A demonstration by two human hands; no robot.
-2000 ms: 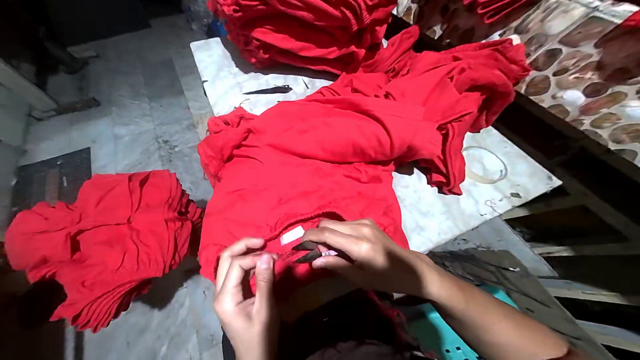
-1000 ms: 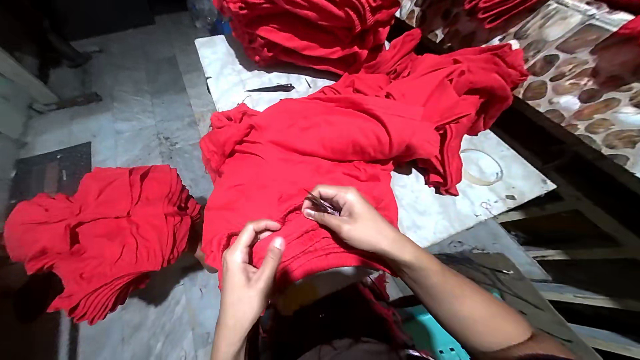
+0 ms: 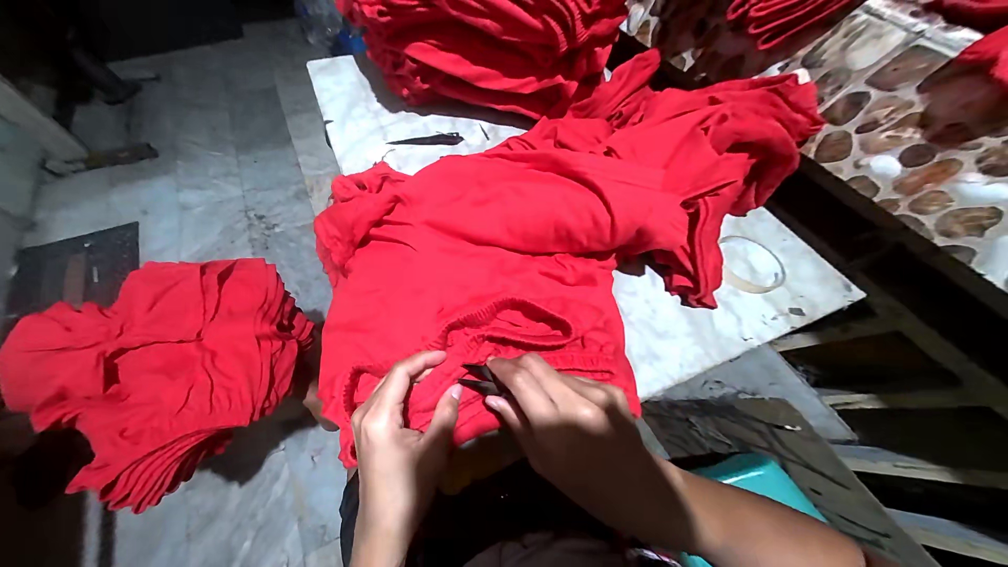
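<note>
A red cloth garment (image 3: pixel 472 291) with gathered, elastic-looking edges lies on the white marbled tabletop (image 3: pixel 669 346). At its near edge my left hand (image 3: pixel 405 425) pinches a fold of the red cloth between thumb and fingers. Just to the right, my right hand (image 3: pixel 551 402) holds small dark thread snips (image 3: pixel 480 380), their two blade tips apart and pointing left at the cloth by my left fingers. The snips' handle is hidden in my right hand. Above the gathered opening, more red cloth (image 3: pixel 693 165) lies bunched toward the upper right.
A tall pile of red garments (image 3: pixel 488 47) stands at the back. Another red stack (image 3: pixel 165 354) is at the left. A dark pointed tool (image 3: pixel 425 139) and a ring of tape (image 3: pixel 752 264) lie on the tabletop. A turquoise plastic container (image 3: pixel 756 480) is low at the right.
The cloth at the near edge has shifted, and a gathered opening now shows above my hands. My right hand has moved down toward my left hand, with the snips still in it. The white label seen earlier is out of sight.
</note>
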